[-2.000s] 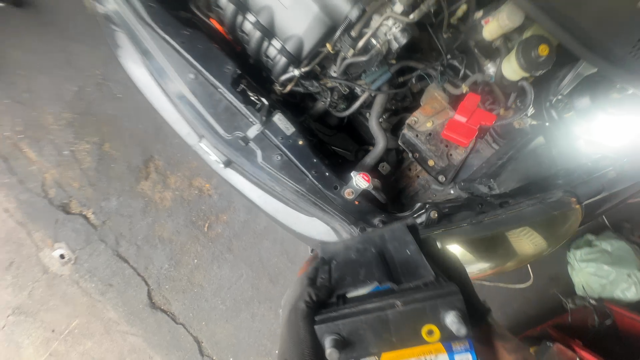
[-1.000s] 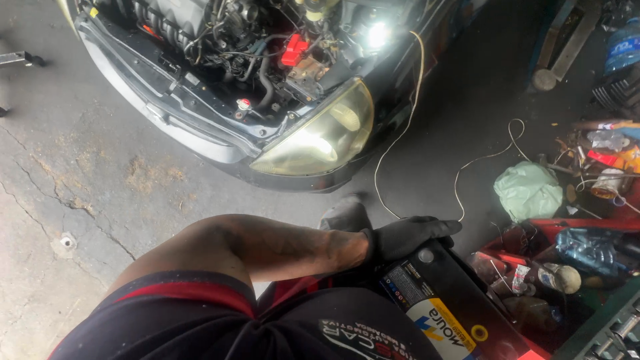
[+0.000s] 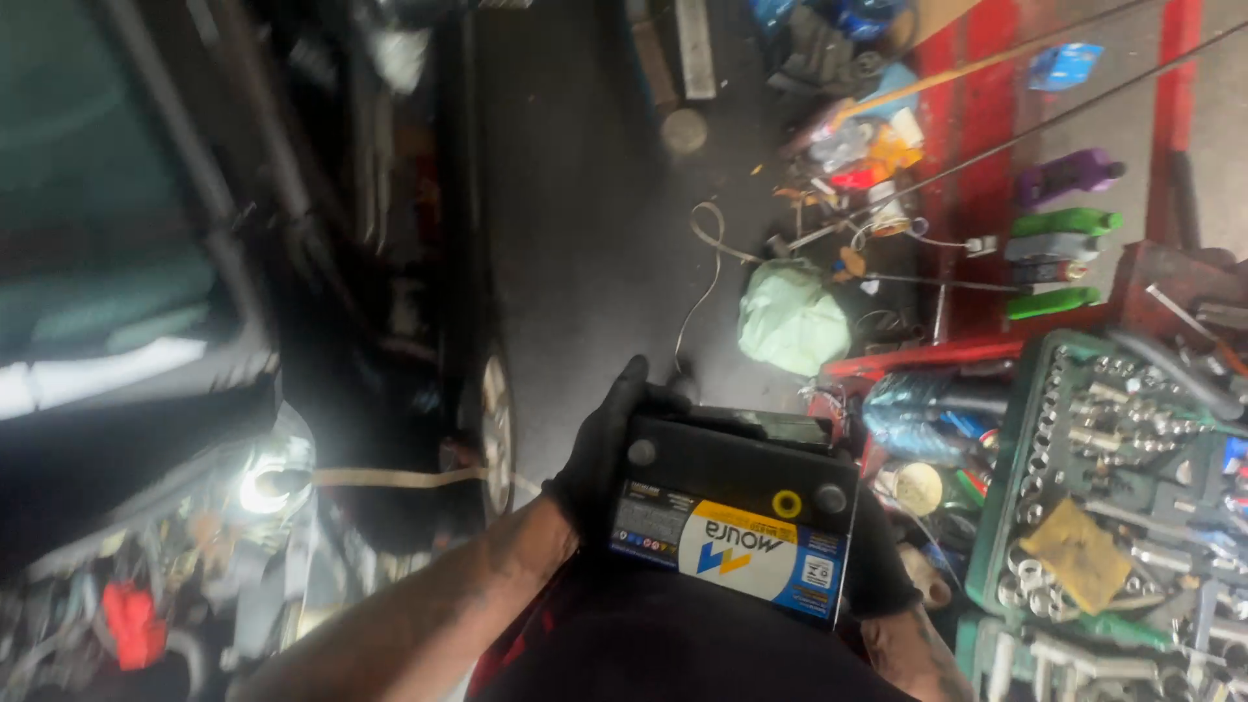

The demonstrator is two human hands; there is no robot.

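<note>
A Moura car battery point(image 3: 736, 517) is held close to my body at the lower middle of the view, its labelled side and terminal side facing up toward me. My left hand point(image 3: 609, 448), in a black glove, grips its left end. On the right end is my right hand point(image 3: 882, 546), also black-gloved and partly hidden by the battery. To the lower left lies the car's open engine bay with a red terminal cover point(image 3: 135, 624), blurred, and a lit work lamp point(image 3: 273, 485) beside it.
At right are a green socket set case point(image 3: 994, 517), a red tray edge point(image 3: 926, 359) with bottles, and several oil bottles point(image 3: 1068, 222). A pale green plastic bag point(image 3: 795, 317) sits ahead, with a cable point(image 3: 697, 312) on the floor. A car wheel point(image 3: 497, 434) stands left.
The view has swung right, away from the car's front toward the tools. The battery remains in hand, and both gloved hands now show at its ends.
</note>
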